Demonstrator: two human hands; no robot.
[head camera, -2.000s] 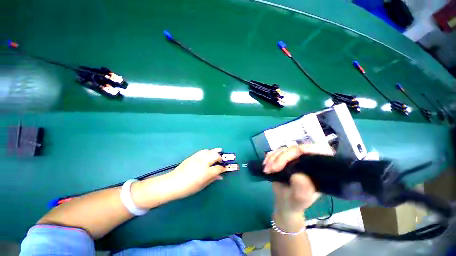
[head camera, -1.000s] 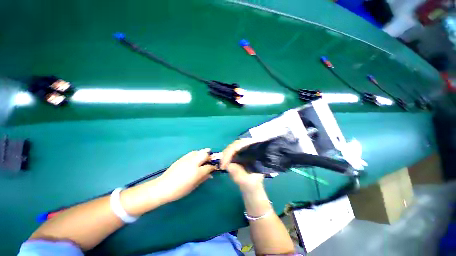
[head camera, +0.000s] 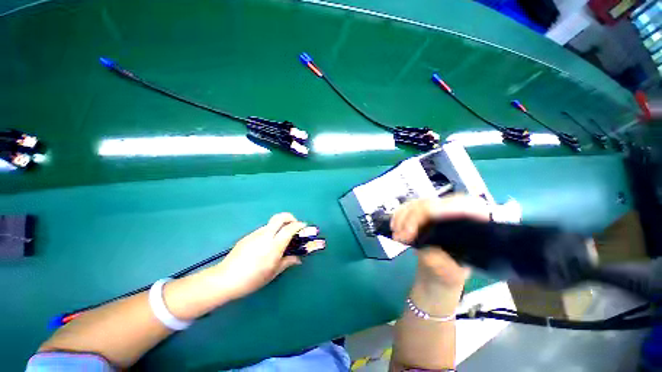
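My left hand (head camera: 258, 258) presses on the black connector cluster (head camera: 296, 245) of a wire harness on the bench; two pale tips show past my fingers. The black lead runs left beside my forearm to a blue and red plug (head camera: 59, 320). My right hand (head camera: 428, 229) grips a thick black electric screwdriver (head camera: 493, 247), partly blurred. Its nose points left, in front of the pale screw feeder (head camera: 406, 187) and away from the connectors. The bit's tip and any screw cannot be made out.
The green conveyor (head camera: 196, 43) behind the bench carries several spaced harnesses (head camera: 272, 132). A dark block (head camera: 16, 236) sits at the left edge. A heavy cord (head camera: 537, 318) hangs at the right over cardboard boxes (head camera: 617, 243). A white crumpled item (head camera: 508, 211) lies beside the feeder.
The screwdriver was at the connectors and has moved right, off them, to in front of the feeder. My left hand still holds the cluster. The harnesses on the conveyor have shifted left in view.
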